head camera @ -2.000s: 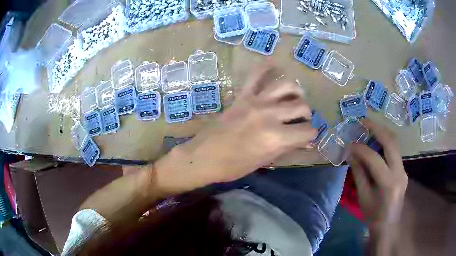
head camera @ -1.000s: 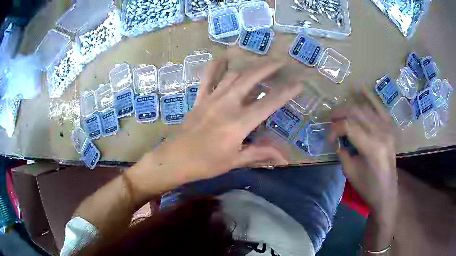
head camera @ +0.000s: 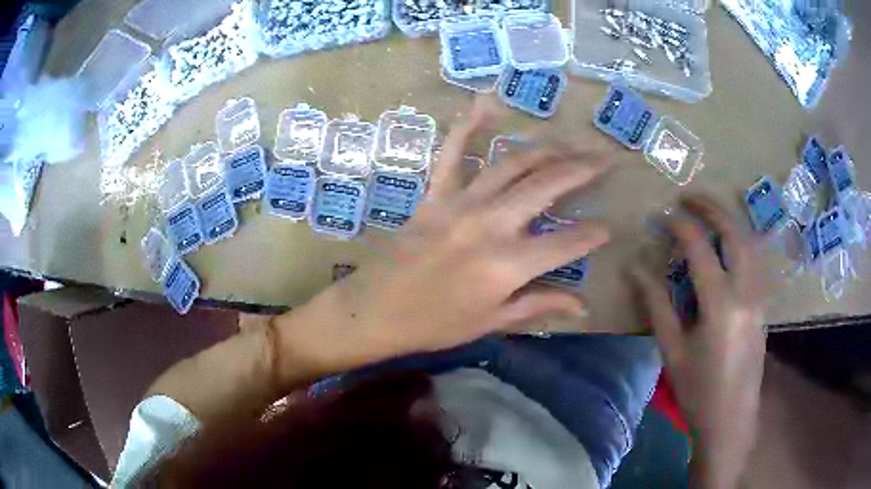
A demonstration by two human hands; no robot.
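My left hand (head camera: 463, 248) is spread palm down over the middle of the table, fingers apart. Labelled small clear boxes (head camera: 565, 270) show partly between and under its fingers; how it touches them is hidden. My right hand (head camera: 711, 287) is blurred, fingers bent over a dark-labelled small box (head camera: 682, 287) near the table's front edge; I cannot tell whether it grips it. Several open small boxes (head camera: 338, 202) stand in a row left of my left hand, clear lids at the back and blue-grey labels at the front.
Large clear boxes of silver parts (head camera: 323, 24) line the back, one with elongated parts (head camera: 645, 43). Small boxes (head camera: 533, 89) lie beside them, another open one (head camera: 626, 115) to their right. More small boxes (head camera: 831, 229) cluster at far right. A silvery bag (head camera: 797, 48) lies at back right.
My left hand first swung left from beside my right hand, fingers spreading, then shifted slightly right. The open small boxes in front of me moved left, under it. My right hand now bends over a dark-labelled box.
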